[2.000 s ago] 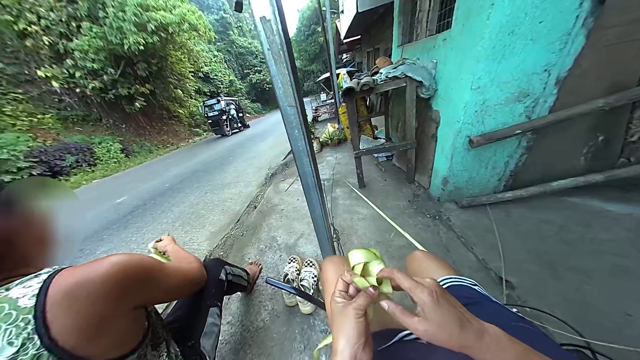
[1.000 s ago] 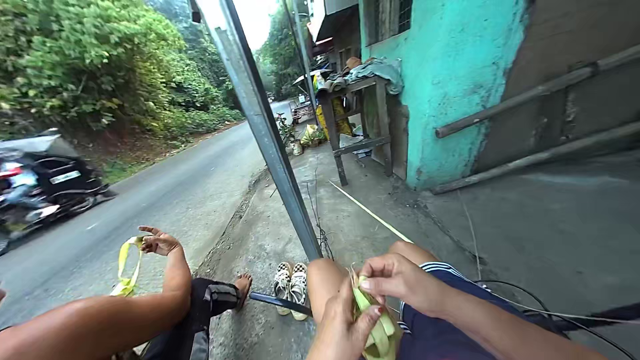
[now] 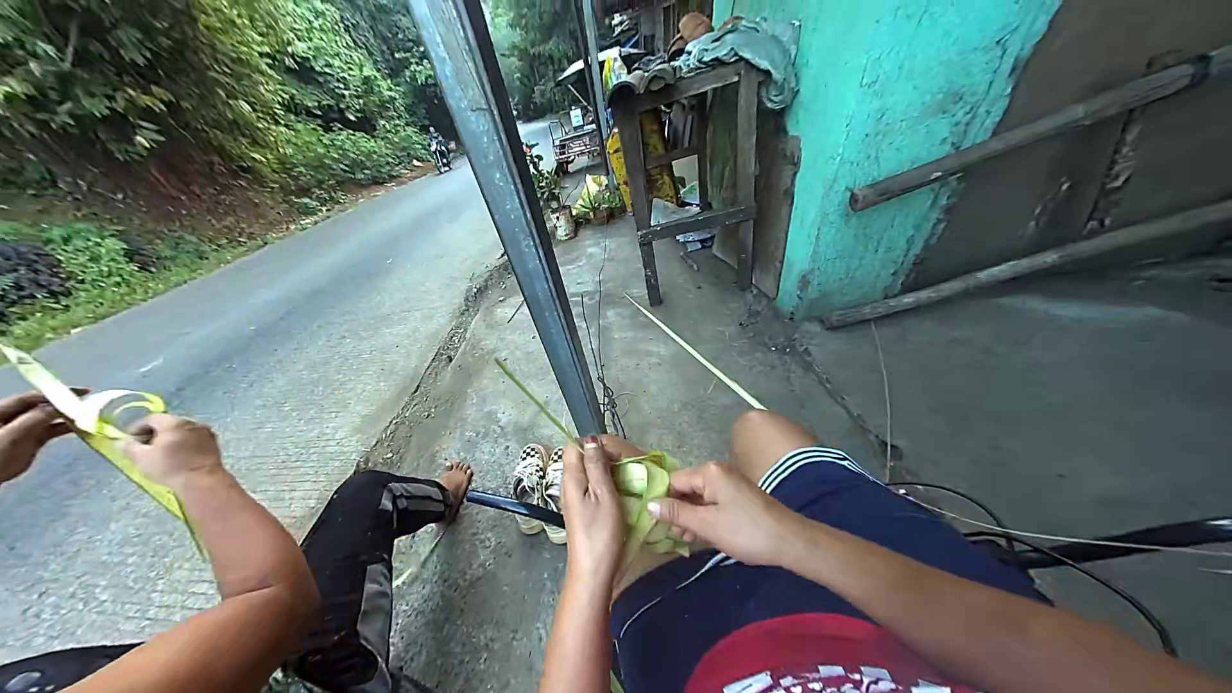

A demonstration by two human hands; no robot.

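A woven piece of pale green leaf strips (image 3: 643, 491) lies between my hands over my lap. My left hand (image 3: 591, 500) grips its left side, with a thin strip end (image 3: 531, 395) sticking out up and left past the fingers. From the right, my right hand (image 3: 717, 510) pinches the weave between thumb and fingers. Another long pale strip (image 3: 698, 354) rests on the concrete beyond my knee. At the far left, a person beside me holds a looped yellow-green leaf strip (image 3: 115, 438) in both hands.
A slanted metal post (image 3: 520, 212) rises just ahead, with checkered shoes (image 3: 531, 481) near its foot. The other person's bare foot (image 3: 456, 481) is beside them. A wooden stand (image 3: 698, 223) is near the turquoise wall (image 3: 837, 173); wooden poles (image 3: 1030, 260) lean at right. Black cables (image 3: 1107, 577) curve at lower right.
The three-wheeled vehicle that was on the road at left is out of view. My left hand has shifted upright along the weave. The other person now has both hands on the strip.
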